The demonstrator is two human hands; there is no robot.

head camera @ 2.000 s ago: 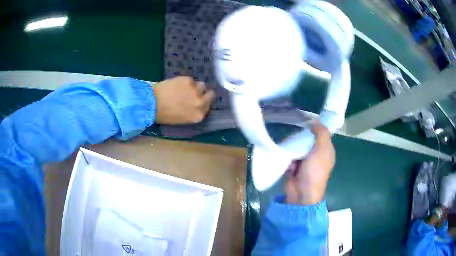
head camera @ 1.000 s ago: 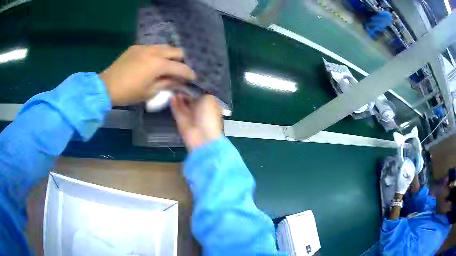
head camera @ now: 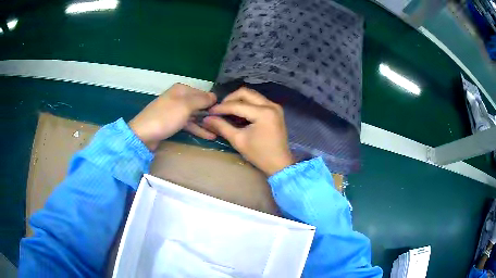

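Observation:
The dark grey dotted bag (head camera: 304,49) lies bulging across the rail, its open end towards me; its contents are hidden. My left hand (head camera: 177,113) and my right hand (head camera: 253,127) meet at the left corner of the bag's flap. Both pinch the flap's edge between the fingertips; whether a seal strip is there is too small to tell. The white box base (head camera: 217,233) stands open below my hands, with a pale white leaflet (head camera: 201,260) lying in it.
The box is on a brown cardboard sheet (head camera: 57,157). A pale rail (head camera: 98,71) crosses behind. A white leaflet stack (head camera: 411,263) is at lower right. A slanted metal post (head camera: 467,145) and another bag with something white (head camera: 476,106) are at right.
The headphones, earlier in my right hand, no longer show. The bag now bulges. My hands have moved from the bag's opening to its flap corner.

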